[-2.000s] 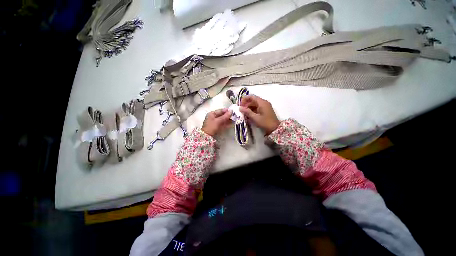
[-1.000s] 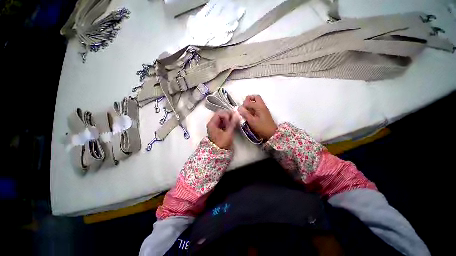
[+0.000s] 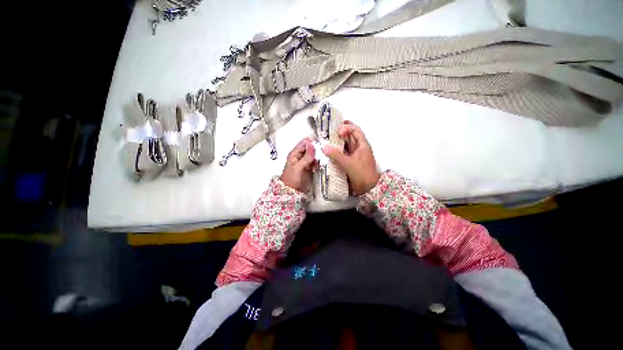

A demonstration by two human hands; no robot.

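Observation:
A folded strap bundle point(image 3: 332, 181) stands lengthwise in front of me at the table's near edge, its layered edges showing. A white band point(image 3: 319, 152) lies at its middle, partly hidden by my fingers. My left hand point(image 3: 299, 164) pinches the band at the bundle's left side. My right hand point(image 3: 356, 156) grips the bundle from the right, thumb on the band. Beige webbing straps point(image 3: 423, 65) lie behind, with silver snap hooks point(image 3: 272, 152) at their left ends.
Finished bundles point(image 3: 151, 140) with white bands stand in a row at the left. Loose white strips point(image 3: 352, 15) lie behind the straps. More hooks point(image 3: 174, 7) show at the top left. The white table's point(image 3: 171, 222) near edge runs just before my apron.
The bundle has turned from slanting to nearly upright in view, still between both hands. The view has shifted, so the table's things appear higher and further right.

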